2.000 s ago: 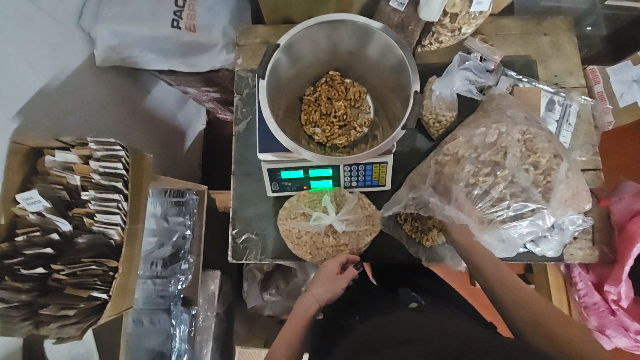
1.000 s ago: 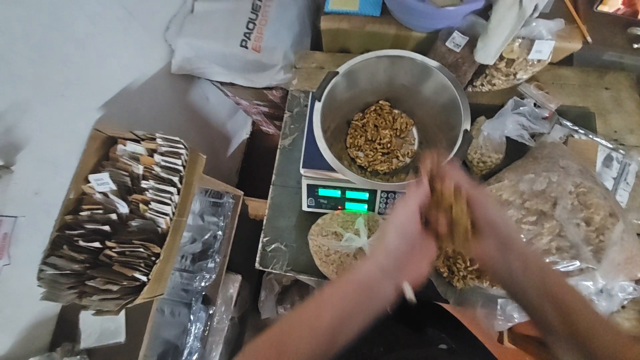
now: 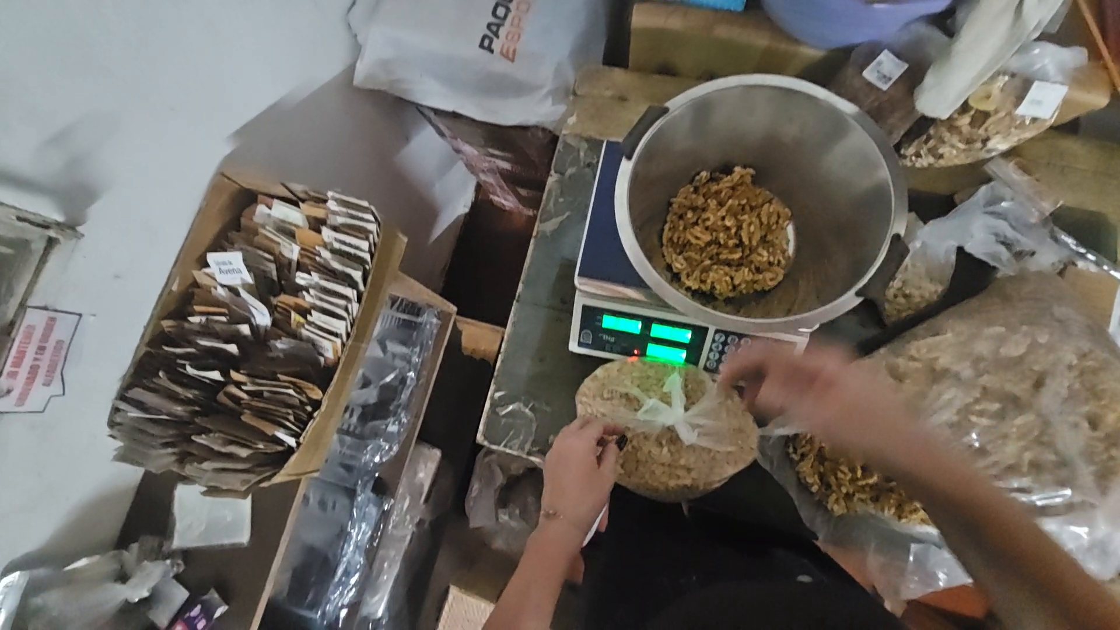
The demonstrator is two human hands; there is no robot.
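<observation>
A deep metal pot (image 3: 840, 166) with shelled walnuts (image 3: 731, 232) at its bottom stands on a digital scale (image 3: 582, 328) with lit green displays. In front of the scale lies a knotted clear bag of pale flakes (image 3: 674, 472). My left hand (image 3: 582, 472) is at this bag's left edge, fingers bent; whether it grips the plastic is unclear. Blurred by motion, my right hand (image 3: 787, 385) is over the bag's right side near the scale keypad, and its grip cannot be made out. An open bag of walnuts (image 3: 844, 481) lies below my right forearm.
Large clear bags of pale pieces (image 3: 1006, 376) fill the table's right side. On the left are a cardboard box of packed pouches (image 3: 350, 394) and a box of clear plastic packaging (image 3: 359, 490). Labelled bags (image 3: 980, 122) and a purple basin (image 3: 840, 17) are behind the pot.
A second ago both hands were together right of the scale with walnuts in them. They are now apart, the left by the knotted bag and the right near the keypad.
</observation>
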